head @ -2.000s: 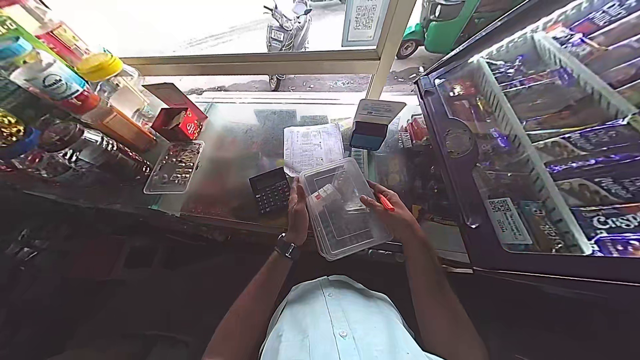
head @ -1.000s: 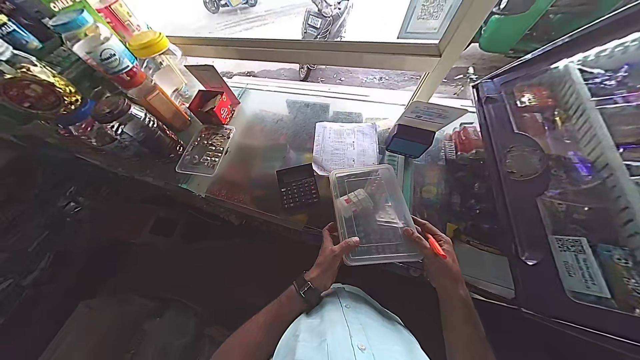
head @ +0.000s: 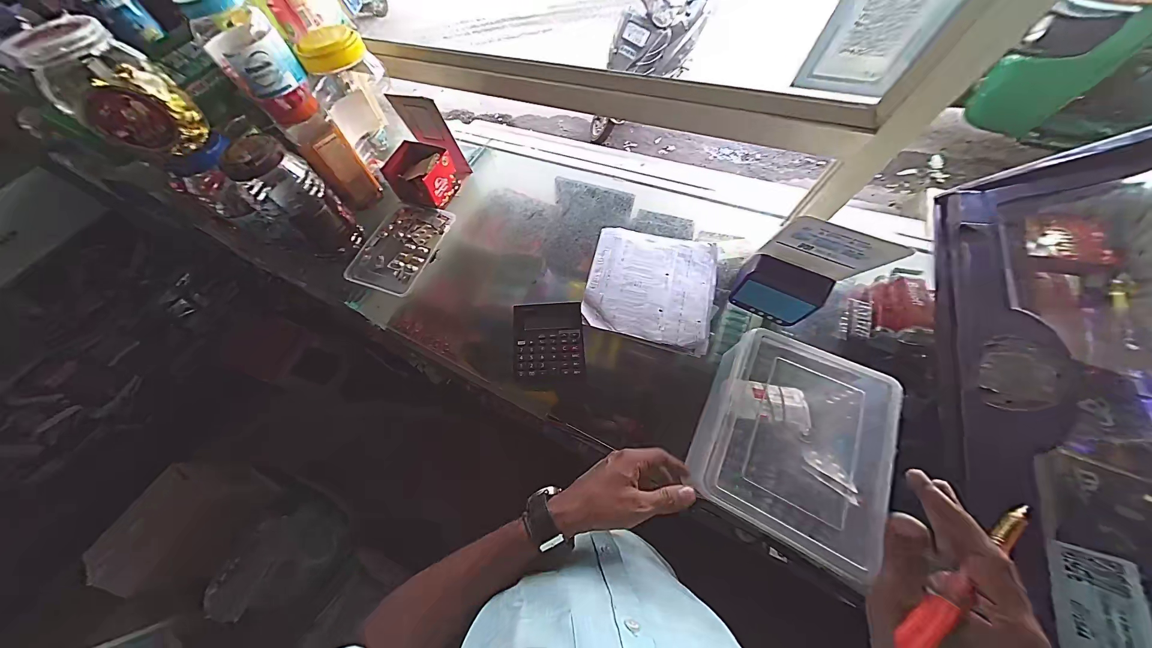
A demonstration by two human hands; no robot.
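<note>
A clear plastic box with a lid [head: 801, 459] rests at the counter's front edge, a small white-and-red item and other things visible inside it. My left hand [head: 630, 489], with a watch on the wrist, is at the box's left edge, thumb and fingertips by its corner. On the box's right is my right hand [head: 954, 567], fingers raised and spread, with a red pen [head: 936, 612] held between them. Whether its palm touches the box is hard to tell. A black calculator [head: 549, 340] and written paper sheets [head: 652, 288] lie on the glass counter beyond my left hand.
A payment device with a printed card [head: 783, 290] stands behind the box. At left are a shallow tray of small items [head: 402, 250], an open red box [head: 427, 175] and several jars [head: 337, 90]. A dark-framed display case [head: 976, 297] borders the right side.
The box, held up in both hands before, now sits on the counter edge. My right hand's fingers have come away from its side and opened. The view has swung right.
</note>
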